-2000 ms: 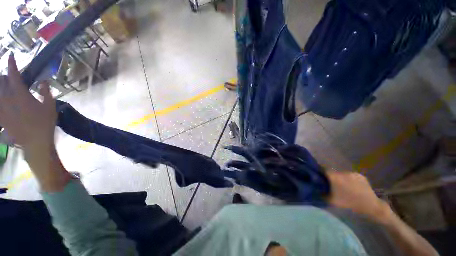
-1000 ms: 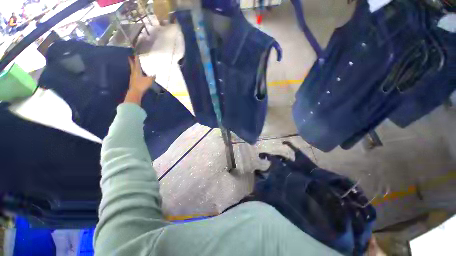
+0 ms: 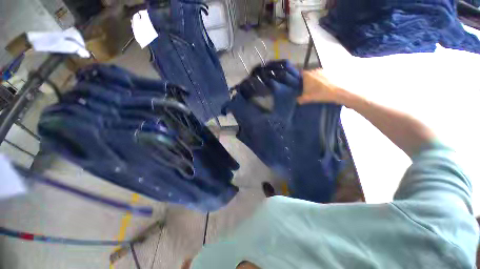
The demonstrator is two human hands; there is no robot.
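My right hand [image 3: 318, 86] grips the top of a bunch of dark blue denim garments [image 3: 287, 131] beside the table. Several thin hanger hooks [image 3: 258, 55] stick up from the bunch, left of my fingers. The garments hang down with small pale dots on their fronts. My fingers are partly hidden by the cloth. I cannot make out my left hand; a small brownish patch at the bottom edge is too small to tell.
A white-topped table [image 3: 389, 131] is on the right, with a denim stack [image 3: 395, 23] at its far end. Denim garments [image 3: 137, 136] hang at left by a dark rail [image 3: 23, 97]. Another garment [image 3: 189, 63] hangs behind. A white bucket [image 3: 302, 21] stands beyond.
The view has turned right, bringing the table and stack into sight. My right hand has lifted the bunch from low at my side to beside the table. My left hand has left view.
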